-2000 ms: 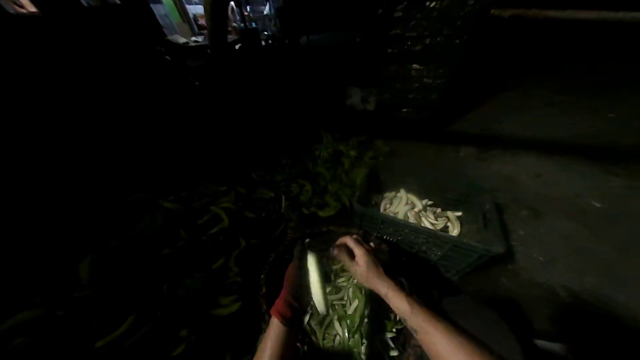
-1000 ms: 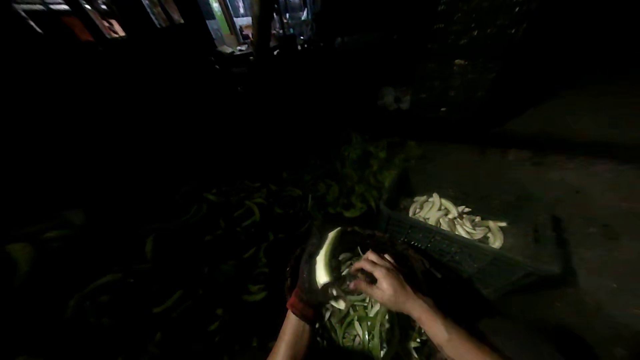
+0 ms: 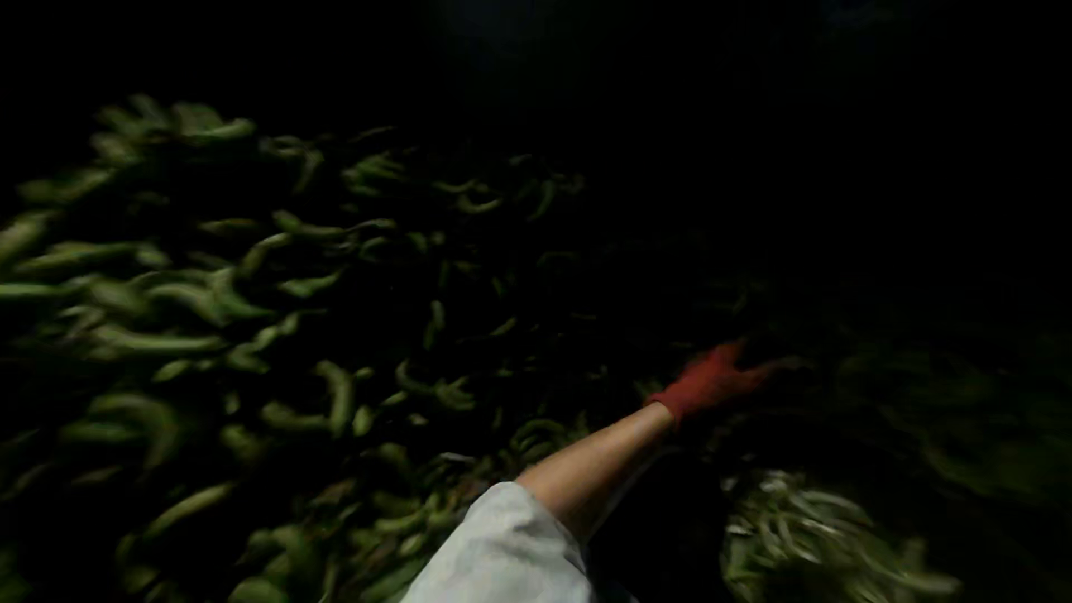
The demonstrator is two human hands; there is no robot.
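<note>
My left hand (image 3: 716,381), in a red work glove that looks dark toward the fingers, reaches out at right of centre. Its fingers look spread and nothing shows in them, though blur and darkness hide the fingertips. Below and right of it lies a heap of green peels (image 3: 804,536), blurred, at the bottom edge. A large pile of green bananas or plantains (image 3: 193,301) spreads over the left and middle, to the left of my forearm. My right hand is out of view.
Dim green foliage (image 3: 988,435) shows at the right. More curved green fruit (image 3: 469,201) lies farther back in the middle. The far background is too dark to make out.
The view has swung far to the left. The pale peeled fruit that my gloved left hand held is no longer in it. My right hand and the crate of peeled pieces have left the view.
</note>
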